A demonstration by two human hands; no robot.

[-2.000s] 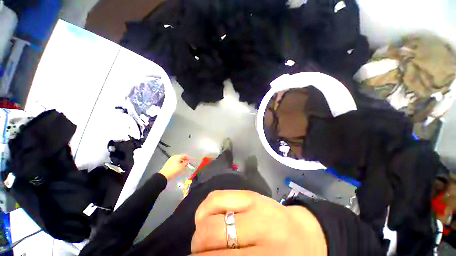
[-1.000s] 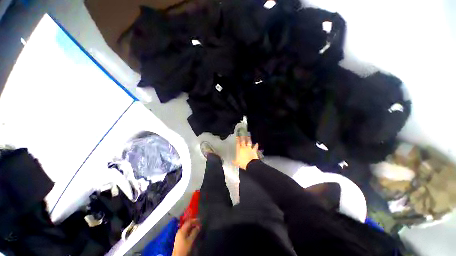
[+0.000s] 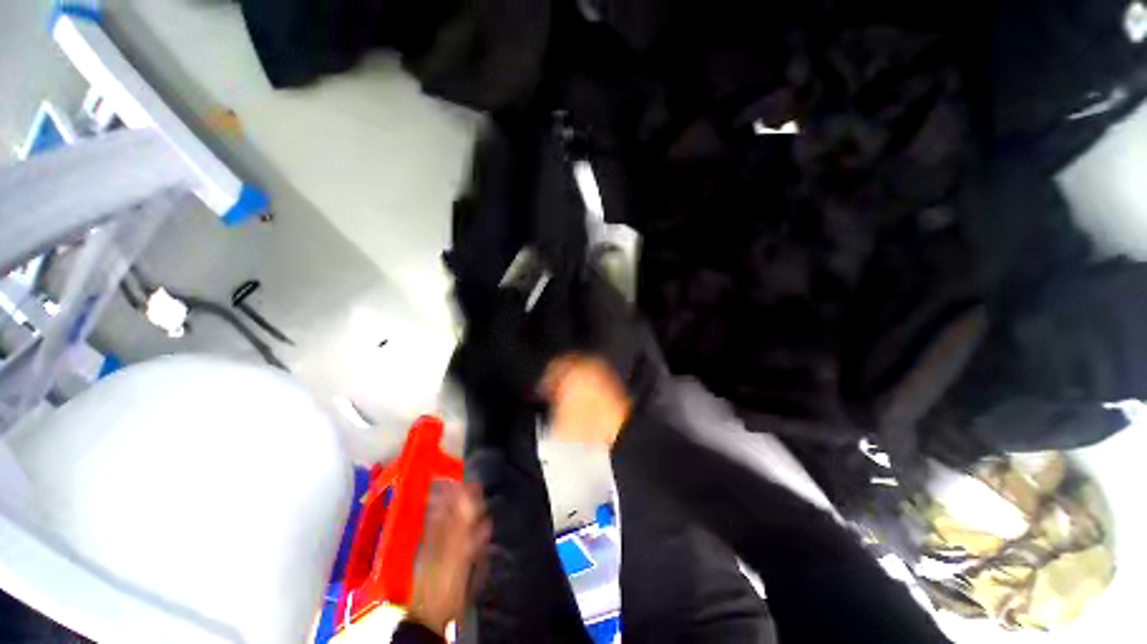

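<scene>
Black garments [image 3: 805, 252] lie heaped on the floor, with small white tags. A dark piece of the cloth [image 3: 522, 239] reaches over the wearer's feet and lower legs. My right hand [image 3: 585, 400] is at its near end, between the legs, blurred, with its fingers partly hidden in the cloth; it appears closed on it. My left hand [image 3: 450, 547] is blurred at the lower left, beside a red plastic stool-like frame [image 3: 400, 510]. I cannot tell whether it holds that frame.
A rounded white container [image 3: 201, 491] stands at the lower left. A white metal frame with blue end caps [image 3: 164, 120] is at the upper left. A dark cord [image 3: 239, 321] lies on the floor. Khaki cloth [image 3: 1050, 535] is at the lower right. A blue and white object [image 3: 589, 560] shows between the legs.
The view has swung. My right hand, spread by the foot a second ago, is now lower between the legs at black cloth. The cloth now covers the feet. My left hand stays by the red frame.
</scene>
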